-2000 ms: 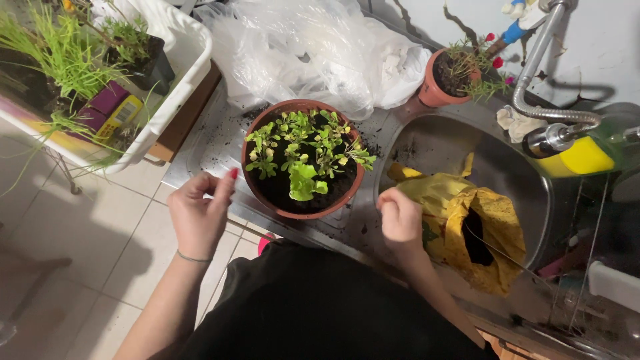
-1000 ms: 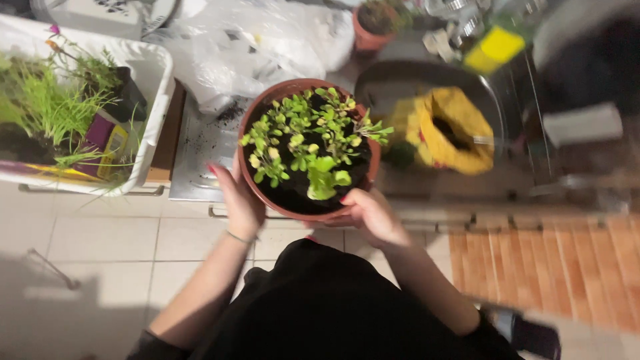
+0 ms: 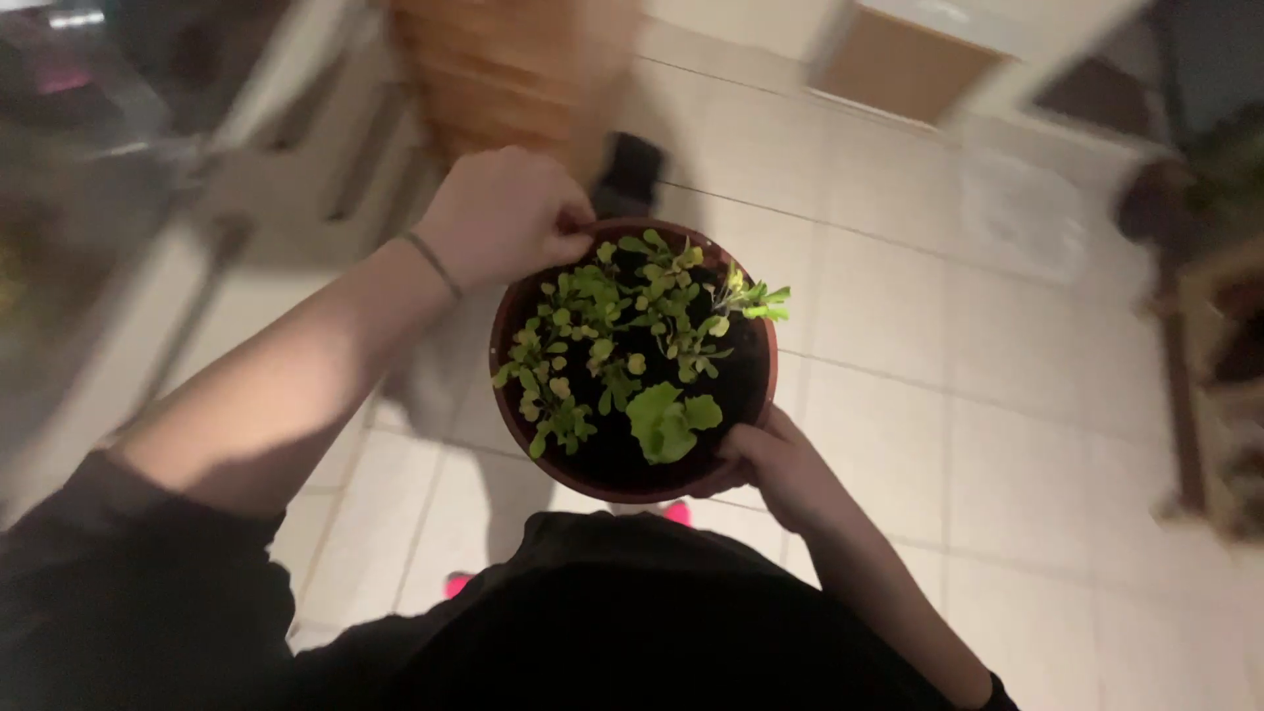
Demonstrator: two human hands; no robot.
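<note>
A round terracotta-coloured plant pot (image 3: 503,395) is held in front of my body, above the tiled floor. Dark soil (image 3: 602,451) fills it, with small leafy seedlings (image 3: 599,296) across the top and a larger bright green leafy plant (image 3: 671,423) near the lower rim. My left hand (image 3: 513,217) grips the rim at the upper left, thumb and fingers closed on it. At the lower right, my right hand (image 3: 765,459) holds the side, its thumb at the rim and its other fingers partly hidden beneath the pot.
Pale floor tiles (image 3: 869,444) lie below. Blurred cabinet fronts (image 3: 326,148) run along the left, beside an orange-brown surface (image 3: 494,69). A dark object (image 3: 630,170) is just beyond the pot. On the right stands a blurred wooden shelf or crate (image 3: 1210,375).
Both hands, empty at first, took hold of the pot and lifted it off the counter by the sink. The view has swung from the counter to the floor.
</note>
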